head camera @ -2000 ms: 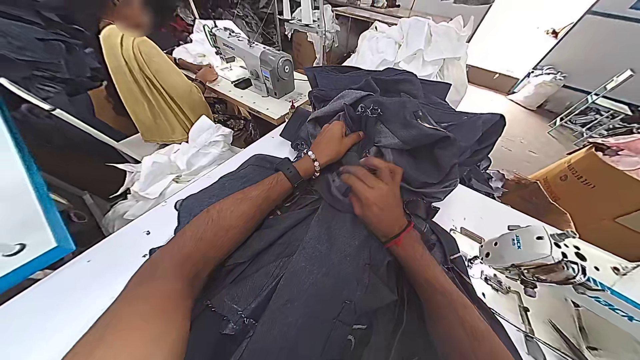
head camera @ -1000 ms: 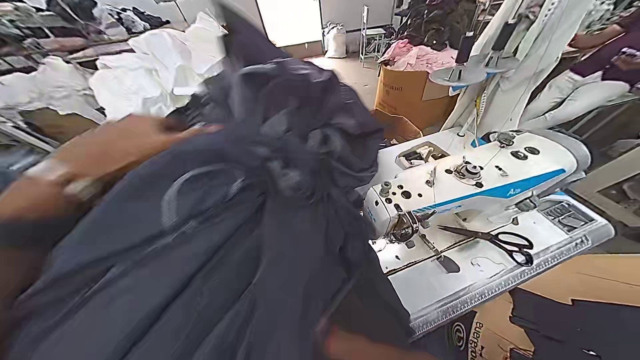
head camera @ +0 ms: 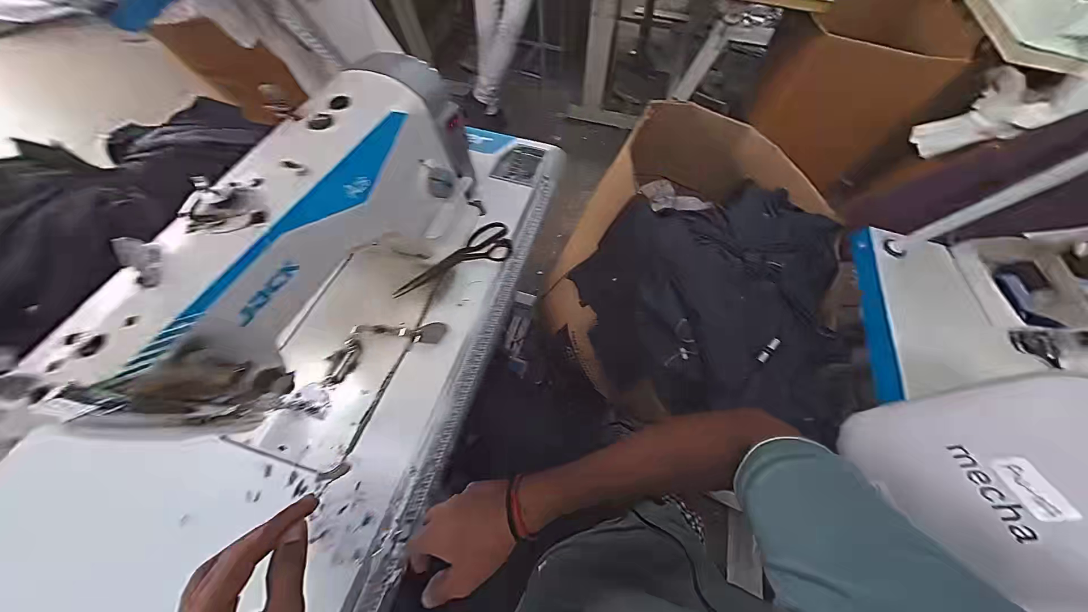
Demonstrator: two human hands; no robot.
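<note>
My left hand (head camera: pixel 255 561) is at the bottom edge, over the white sewing table (head camera: pixel 110 510); its fingertips are close to a small knobbed part at the end of a dark thread or cord (head camera: pixel 374 408). Nothing shows in its fingers. My right hand (head camera: pixel 467 535), with a red and black band at the wrist, is at the table's front edge, fingers curled over dark cloth; whether it grips anything is unclear. Beyond my left hand stands the white and blue Jack sewing machine (head camera: pixel 280 255). Black-handled scissors (head camera: pixel 459 257) lie on its bed. Dark lint and scraps dot the table.
An open cardboard box (head camera: pixel 680 127) of dark garments (head camera: pixel 722 289) stands right of the table. Dark cloth (head camera: pixel 102 204) is piled behind the machine. Another machine table with a blue edge (head camera: pixel 880 314) is at the right. A person's legs (head camera: pixel 501 42) are at the top.
The view has swung far to the right and down. Both hands were on the dark garments two seconds ago; now they are apart, at the machine table's near end.
</note>
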